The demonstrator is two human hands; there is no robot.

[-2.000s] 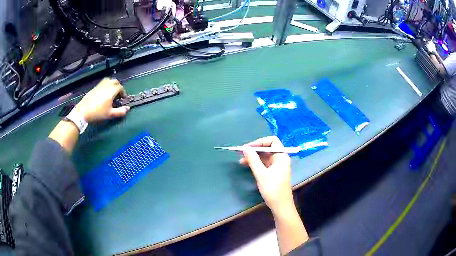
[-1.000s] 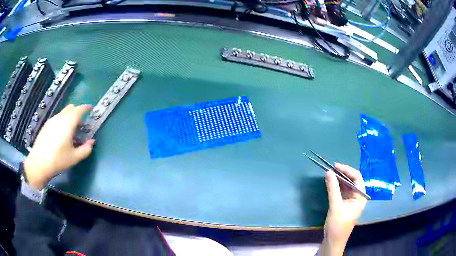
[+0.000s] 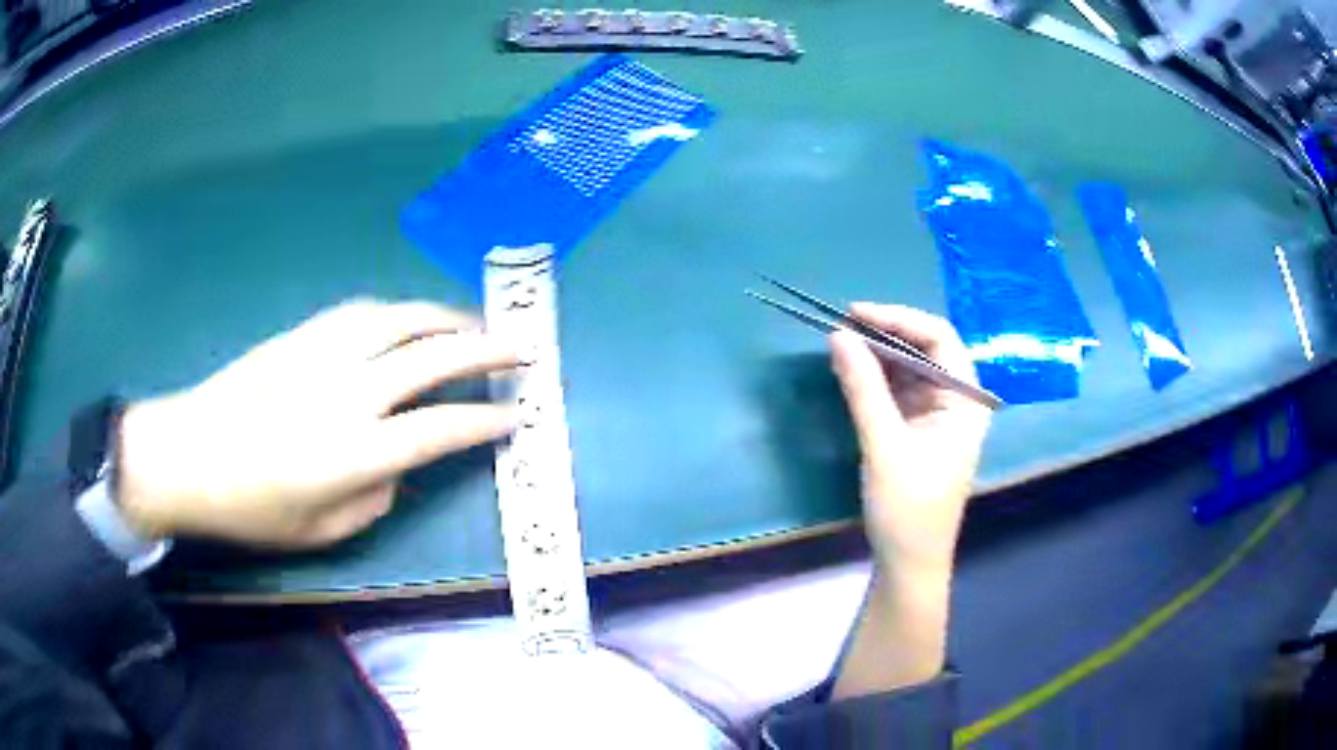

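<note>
A silver strip module [image 3: 540,484] with a row of round spots stands nearly lengthwise in front of me. Its far end meets the corner of the blue carrier sheet [image 3: 506,183] and its near end reaches past the bench edge. My left hand [image 3: 315,418] grips the module's left side with its fingertips; the hand is slightly blurred. My right hand [image 3: 916,396] holds the slim metal tweezers [image 3: 865,334] with the tips apart, pointing left over the bench, touching nothing. The carrier sheet carries a grid of pale dots on its far part.
Another strip module [image 3: 653,32] lies at the back. Glossy blue liner pieces [image 3: 1004,271] and a narrow blue strip [image 3: 1136,286] lie at the right. A dark module [image 3: 21,315] is partly visible at the far left. A thin white strip [image 3: 1295,303] lies near the right edge.
The view has shifted. My left hand has brought the silver module from the left side to the front, beside the carrier sheet. My right hand still holds the tweezers.
</note>
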